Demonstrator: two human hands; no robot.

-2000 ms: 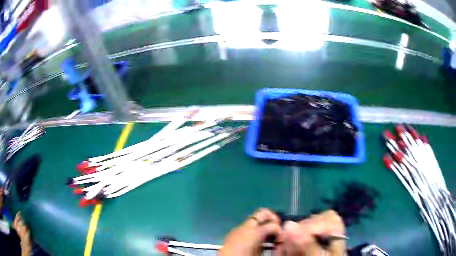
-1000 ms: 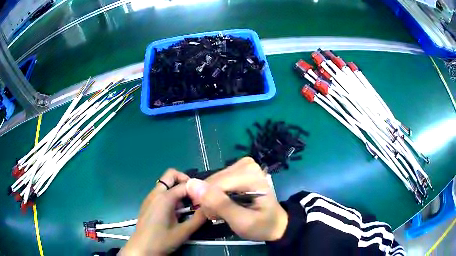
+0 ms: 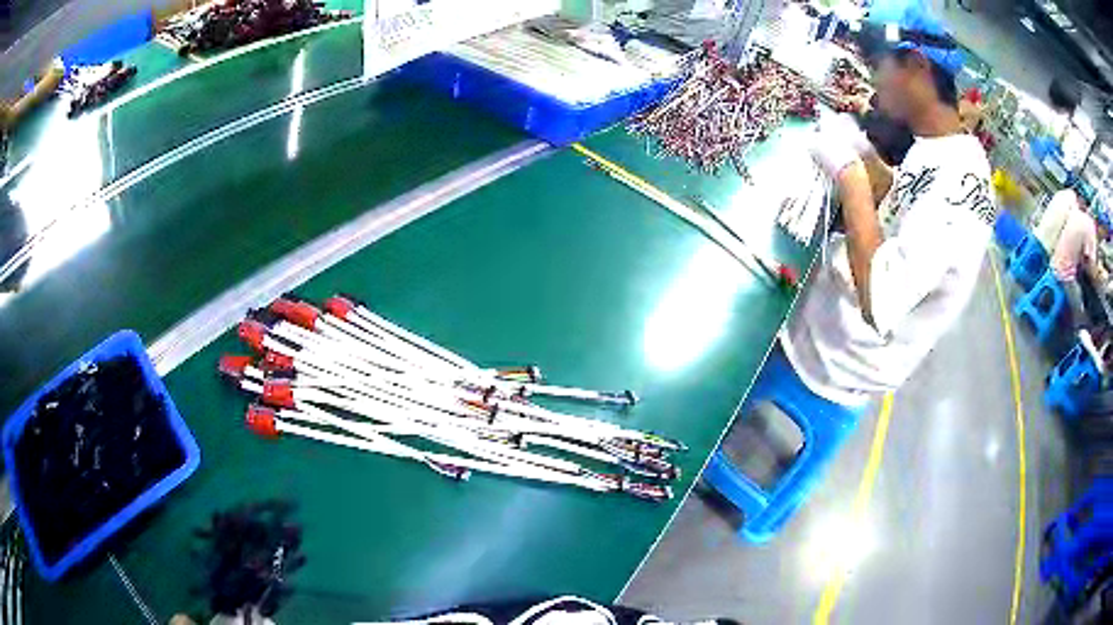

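My hands are almost wholly below the bottom edge. Only a small, blurred pale sliver, apparently my right hand (image 3: 244, 617), shows below the black pile; its grip is hidden. My left hand is out of the picture. A loose pile of small black parts (image 3: 250, 543) lies at the lower left. The blue bin (image 3: 181, 437) heaped with black parts stands at the left edge. A bundle of white-sleeved cables (image 3: 415, 397) lies on the green bench, red connectors at its left end and small dark pieces at its right ends.
A person in a white top (image 3: 915, 244) sits on a blue stool (image 3: 787, 452) to the right. A larger blue bin (image 3: 537, 112) holds pale cables at the back. A red-and-white cable heap (image 3: 720, 110) lies beyond. My striped dark sleeve (image 3: 549, 613) shows at the bottom edge.
The view has swung right. The bin, black pile and red-ended bundle now appear further left. My hands and the cable they held have dropped almost wholly out of view; the seated person has come in.
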